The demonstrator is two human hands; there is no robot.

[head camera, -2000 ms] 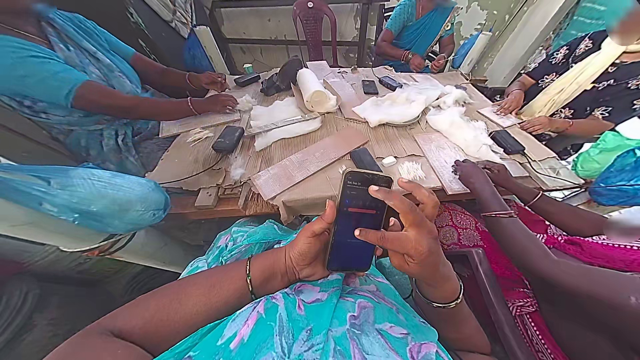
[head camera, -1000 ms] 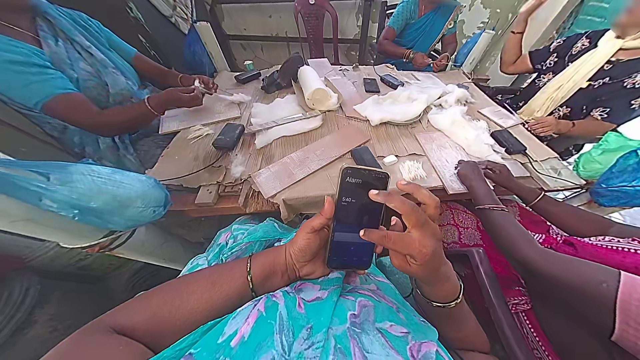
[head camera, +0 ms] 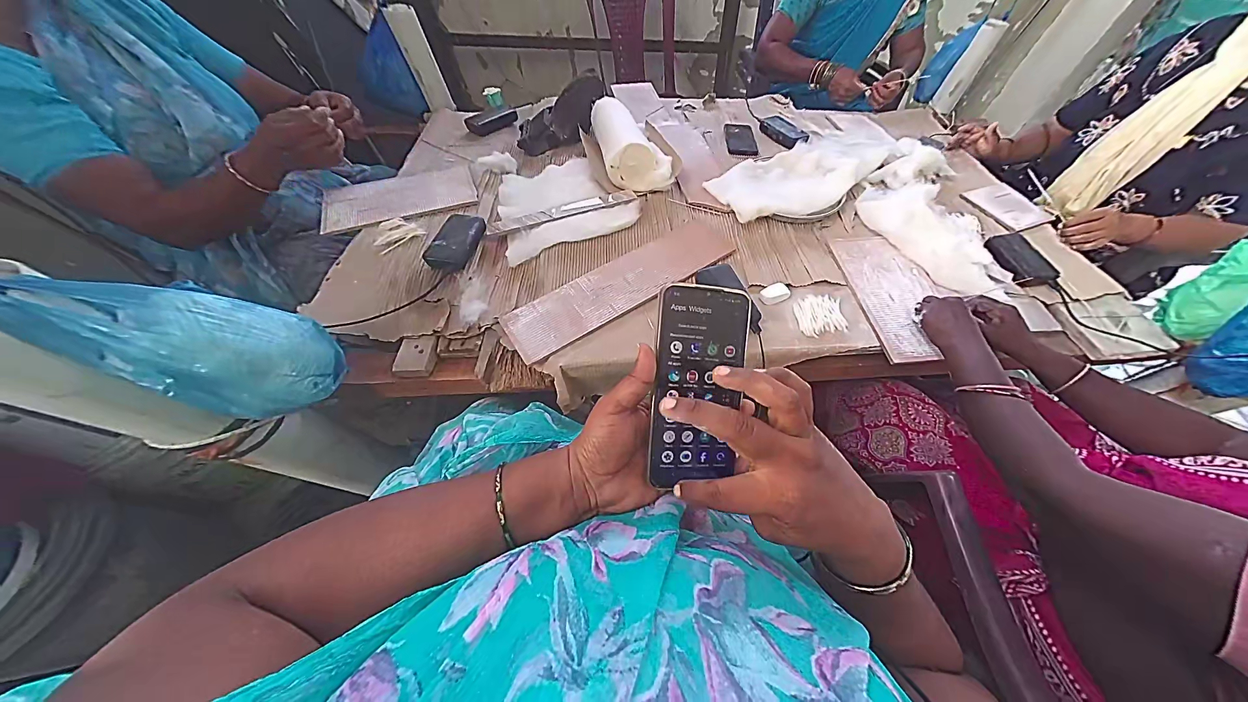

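A smartphone (head camera: 698, 385) with a lit screen of app icons stands tilted above my lap. My left hand (head camera: 619, 439) grips it from the left side and below, thumb along its edge. Over the screen's lower right, my right hand (head camera: 780, 439) has its fingers spread, with fingertips on or just above the glass; contact cannot be told. Beyond the phone, on the table, lie a reddish ridged board (head camera: 614, 291), a small white piece (head camera: 775, 292) and a pile of white cotton wicks (head camera: 820, 314).
Sheets of cotton wool (head camera: 809, 175), a cotton roll (head camera: 631, 146) and dark box-shaped devices with cables (head camera: 454, 242) lie on the cardboard-covered table (head camera: 780, 258). Several people sit around it, hands at work. A blue plastic bag (head camera: 166, 341) is at the left, a chair arm (head camera: 975, 575) at the right.
The phone's screen has gone from an alarm page to a grid of app icons. My hands have stayed around the phone. The right-hand person's raised hand has come down near the table.
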